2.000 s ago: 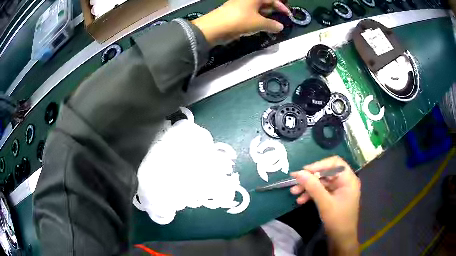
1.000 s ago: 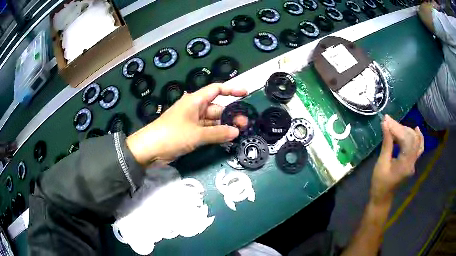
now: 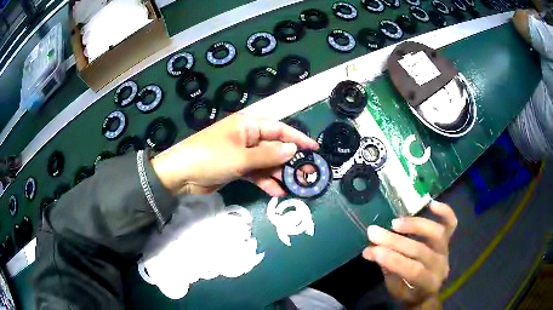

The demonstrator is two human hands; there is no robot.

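Observation:
My left hand (image 3: 233, 154) holds a black ring part (image 3: 307, 174) by its upper left edge. A pale bluish C-shaped band shows on its face. My right hand (image 3: 412, 254) is to the lower right, its fingers closed on the thin tweezers (image 3: 358, 219), which are blurred and point up and left towards the ring. White C-shaped pieces (image 3: 291, 221) lie just below the held ring. A large bright pile of them (image 3: 206, 248) lies at lower left. Slotted discs (image 3: 359, 183) and stacked black parts (image 3: 339, 142) stand right of the held ring.
The green belt beyond the white strip (image 3: 291, 103) carries rows of black rings (image 3: 221, 53), some with pale bands. A cardboard box (image 3: 121, 45) and a clear case (image 3: 43, 66) are at upper left. An oval unit (image 3: 432, 88) and green sheet (image 3: 403, 175) are right. Another person's sleeve (image 3: 536, 109) shows far right.
My left hand moved from the belt to the bench with a ring, whose banded face now shows. My right hand moved out to the right, then back left and down beside the parts.

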